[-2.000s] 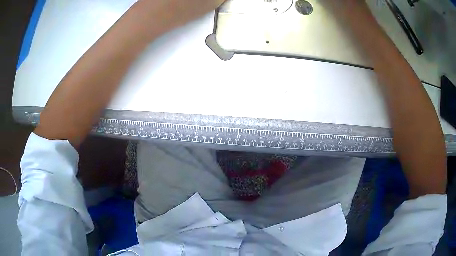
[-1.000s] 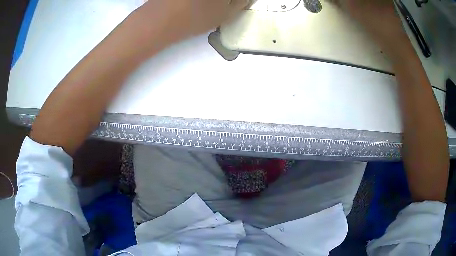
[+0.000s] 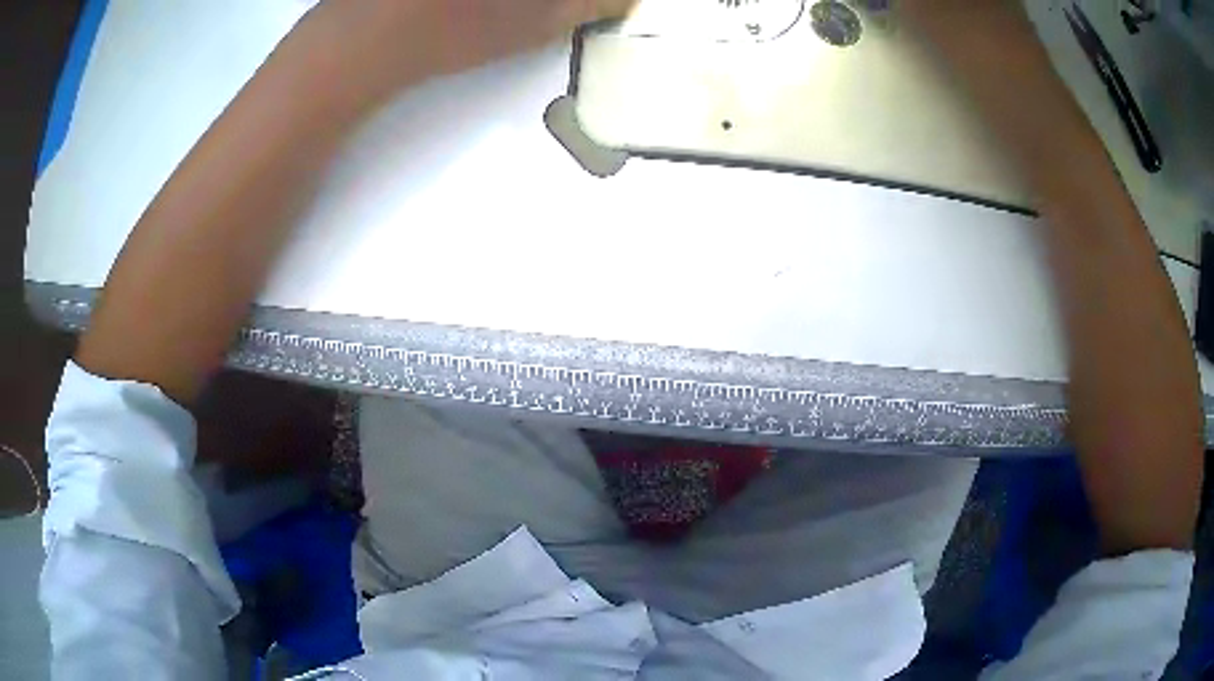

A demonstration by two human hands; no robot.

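The cream sewing machine bed point(image 3: 799, 120) lies at the top centre of the view, set in the white table. A round patterned metal disc point(image 3: 836, 21) and part of a curved metal plate point(image 3: 752, 16) show at the top edge. My left arm reaches up to the machine's left side; only a blurred part of my left hand point(image 3: 586, 13) shows at the top edge, its fingers cut off. My right arm reaches up along the right side, and my right hand is cut off by the top edge. What either hand holds is not visible.
Black thread snips point(image 3: 1118, 93) lie right of my right arm. A dark object point(image 3: 1206, 286) is at the right edge. The white table point(image 3: 533, 240) has a grey ruler tape point(image 3: 639, 386) along its front edge. Blue bins point(image 3: 286, 592) show low beside my legs.
The view has shifted slightly, so the machine bed and ruler edge sit a little lower. My left hand has moved up and left, uncovering the bed's left corner.
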